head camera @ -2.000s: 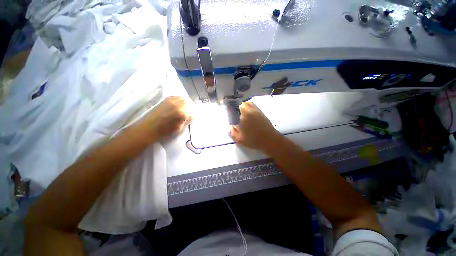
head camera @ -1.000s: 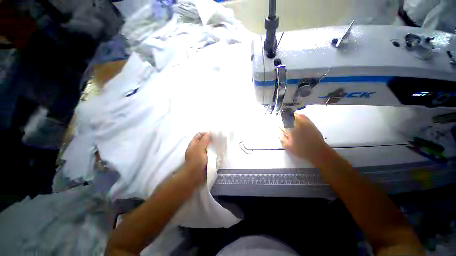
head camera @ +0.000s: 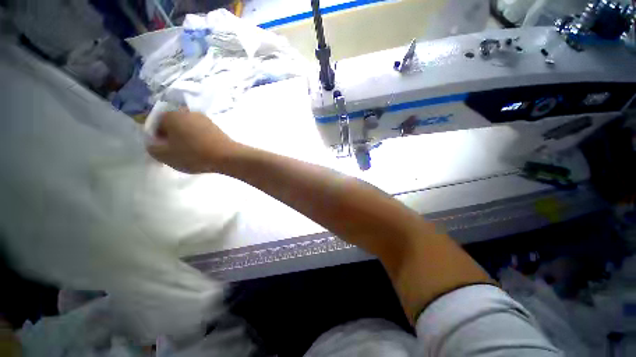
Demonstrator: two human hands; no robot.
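A large white garment panel point(head camera: 91, 188), blurred, hangs at the left from the table height down past the front edge. My right hand point(head camera: 187, 139) reaches across the table to the left and is closed on the panel's upper edge. My left hand is not visible; the cloth fills the left side. The white sewing machine point(head camera: 418, 77) stands at the centre and right, its presser foot area point(head camera: 361, 155) in bright glare with no hand at it.
A heap of white cloth point(head camera: 223, 56) lies behind, left of the machine head. The ruler-marked table edge point(head camera: 293, 249) runs along the front. Green and dark small tools point(head camera: 549, 172) lie right of the bed. More cloth pieces lie low at both sides.
My right hand has left the needle area and moved far left to the cloth. The panel has been lifted and swung left off the table. My left hand has gone out of sight.
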